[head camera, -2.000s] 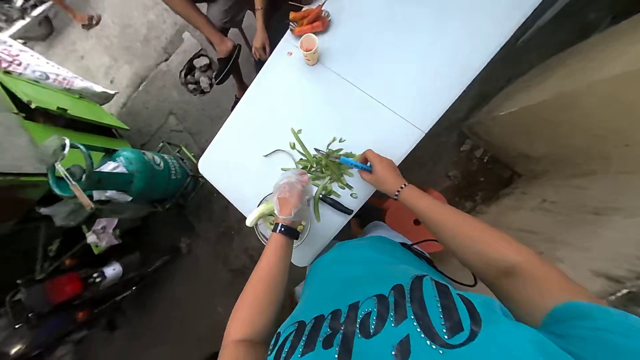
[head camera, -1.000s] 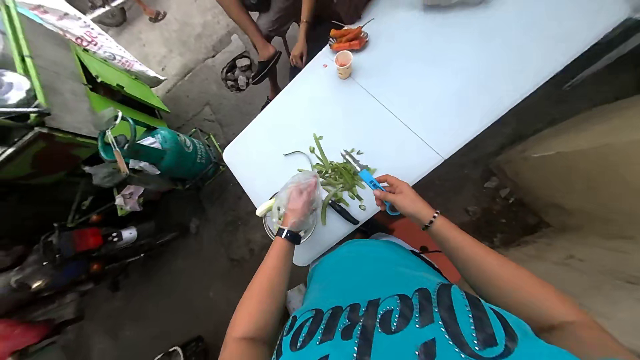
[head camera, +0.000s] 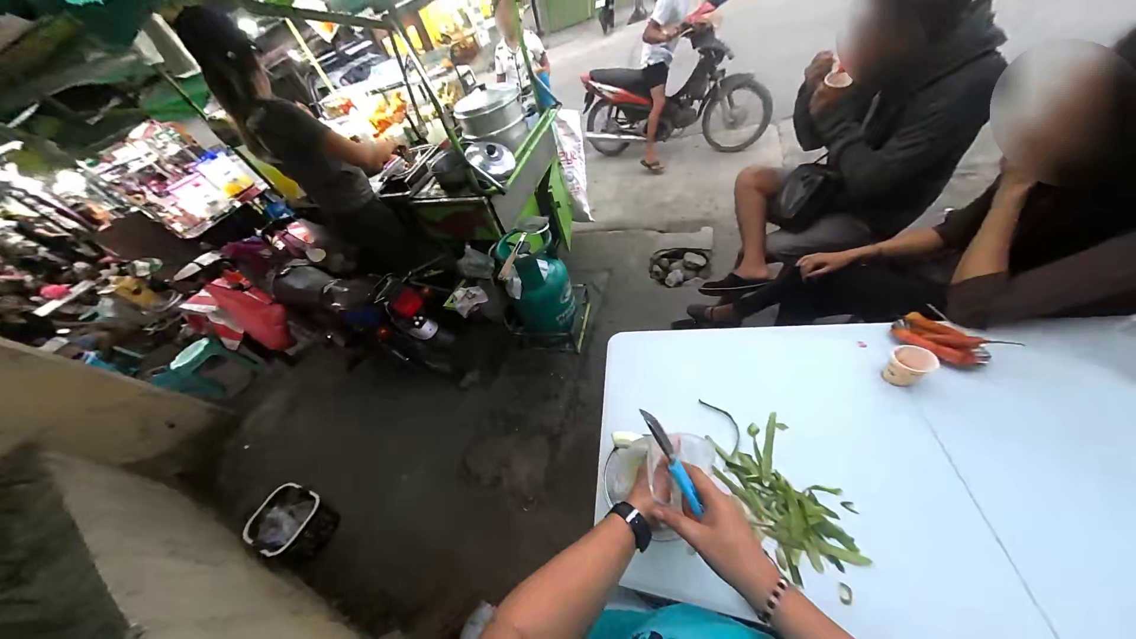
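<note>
My right hand (head camera: 714, 524) grips a knife with a blue handle (head camera: 685, 488), its blade pointing up and to the left. Against it is my left hand (head camera: 655, 488), in a clear plastic bag or glove, over a round bowl (head camera: 612, 479) at the near left corner of the white table (head camera: 799, 373). A pale piece of vegetable (head camera: 626, 438) shows at the bowl's rim. Whether my left hand holds anything is hidden. Right of both hands lies a heap of green peelings (head camera: 803, 515), with a thin dark curved strip (head camera: 723, 413) behind it.
Toward the table's far edge stand a paper cup (head camera: 909, 365) and orange-red peppers (head camera: 945, 339). Two people sit beyond that edge. A green gas cylinder (head camera: 543, 293) stands by a food cart, where a person is standing. On the ground at left is a black basket (head camera: 291, 522).
The view has swung far to the left. My right hand, with the knife, has moved from the right of the peelings to beside my left hand at the bowl.
</note>
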